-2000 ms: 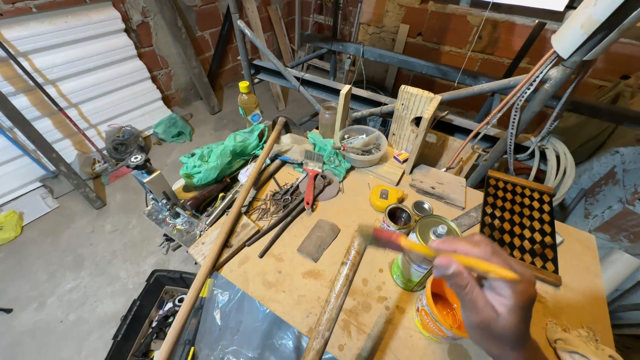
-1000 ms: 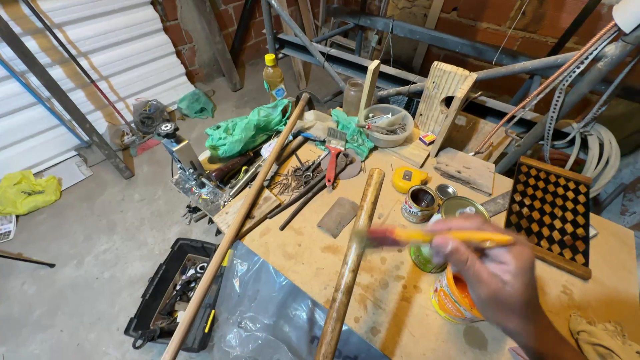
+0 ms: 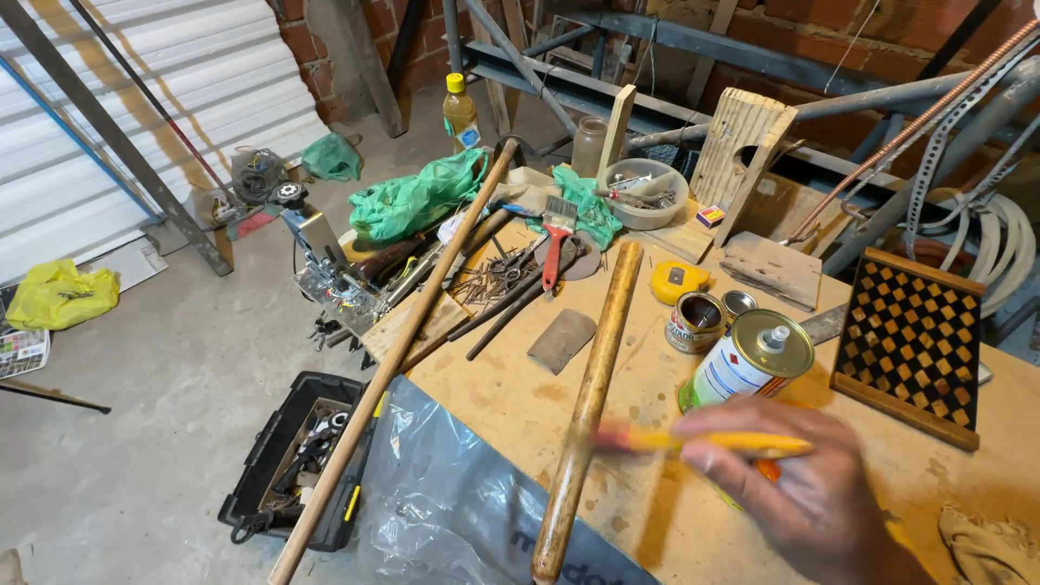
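My right hand (image 3: 784, 479) grips a yellow-handled paintbrush (image 3: 715, 441) at the lower right. Its blurred tip lies against or very close to the middle of a glossy, brown-stained wooden rod (image 3: 597, 382), which slants upright over the bench. What supports the rod's lower end is out of view. My left hand is not in view. Just beyond my right hand stand a large metal can (image 3: 751, 357) with a spout, a small open can of dark liquid (image 3: 696, 321) and a smaller tin (image 3: 738, 304). An orange container shows partly behind my fingers.
A long bare wooden pole (image 3: 398, 349) leans across the bench's left side, over a black toolbox (image 3: 296, 463). A checkered wood panel (image 3: 910, 345) stands right. On the wooden benchtop (image 3: 504, 406) lie a red-handled brush (image 3: 555, 252), a yellow tape measure (image 3: 677, 281), a plastic sheet (image 3: 447, 487) and sandpaper-like piece (image 3: 562, 341).
The brush in my right hand has moved from near the rod's upper end, two seconds ago, to its middle. The view has shifted somewhat.
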